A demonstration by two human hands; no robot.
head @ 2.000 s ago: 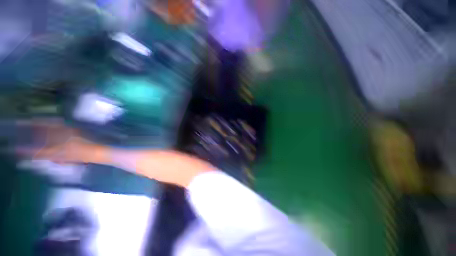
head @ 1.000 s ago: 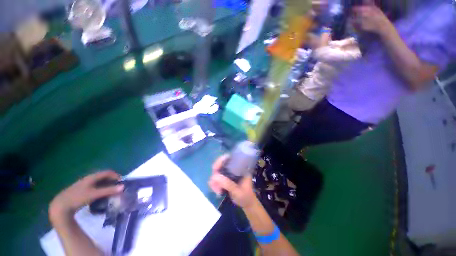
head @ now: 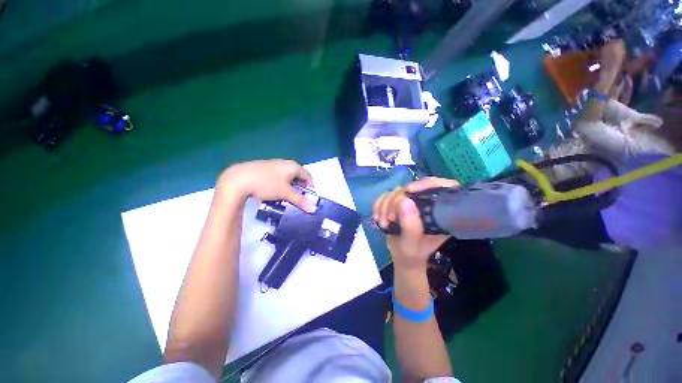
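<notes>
A black unit (head: pixel 318 231) with a handle-like arm and a small white patch lies on the white mat (head: pixel 191 243). My left hand (head: pixel 271 182) rests on its upper edge, fingers and thumb holding it. My right hand (head: pixel 407 218) is shut on a thick grey electric screwdriver (head: pixel 486 210), held level. Its bit end points left at the unit's right edge; whether it touches is too small to tell. A yellow line (head: pixel 613 182) runs from its rear.
A screw feeder (head: pixel 388 112) stands beyond the mat, with a perforated teal box (head: pixel 473 149) to its right. A dark bin of small parts (head: pixel 467 288) is below my right hand. Black units (head: pixel 71 93) lie at the far left. Another person's arm (head: pixel 609 71) is at upper right.
The view has turned, so the mat sits nearer the middle. The screwdriver has gone from upright to level, with its bit end near the unit. My left hand is still at the unit.
</notes>
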